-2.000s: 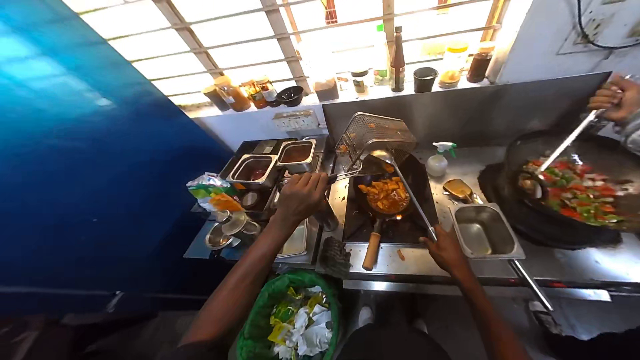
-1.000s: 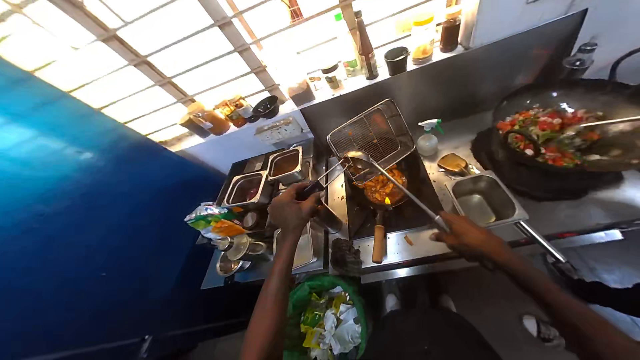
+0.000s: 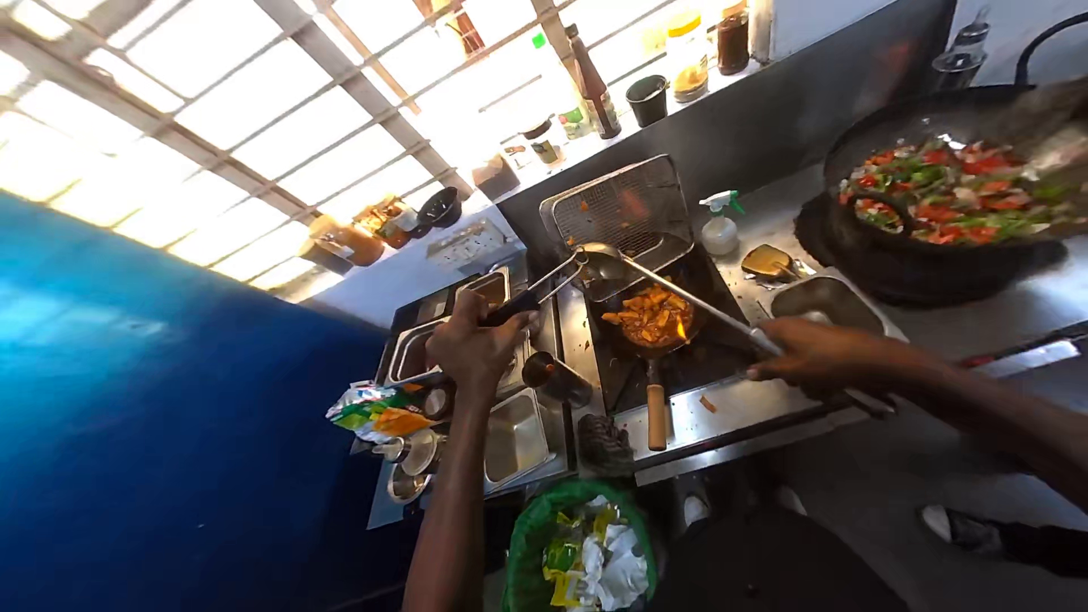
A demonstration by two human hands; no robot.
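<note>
My left hand (image 3: 480, 340) grips the black handle of a wire-framed utensil (image 3: 552, 285), whose far end lies up against the ladle. In my right hand (image 3: 807, 353) is the long metal handle of a ladle (image 3: 602, 262), its bowl raised over the back edge of a small pan. Orange-brown food pieces (image 3: 650, 316) in sauce fill that pan, and a small flame shows at their right. The pan's wooden handle (image 3: 656, 416) points toward me. Behind it a rectangular wire basket (image 3: 620, 204) leans on the steel backsplash.
At right, a large black wok (image 3: 952, 204) holds chopped vegetables. A spray bottle (image 3: 721, 225) and a steel tray (image 3: 829, 304) stand between. Metal food containers (image 3: 516, 438) and a dark cup (image 3: 557, 380) are on the left. Below sits a green-lined bin (image 3: 531, 531). Bottles line the sill.
The left hand and its utensil have come up against the ladle, whose bowl is lifted off the food. The view has swung, and the co-worker's hand seen at the wok earlier is out of frame.
</note>
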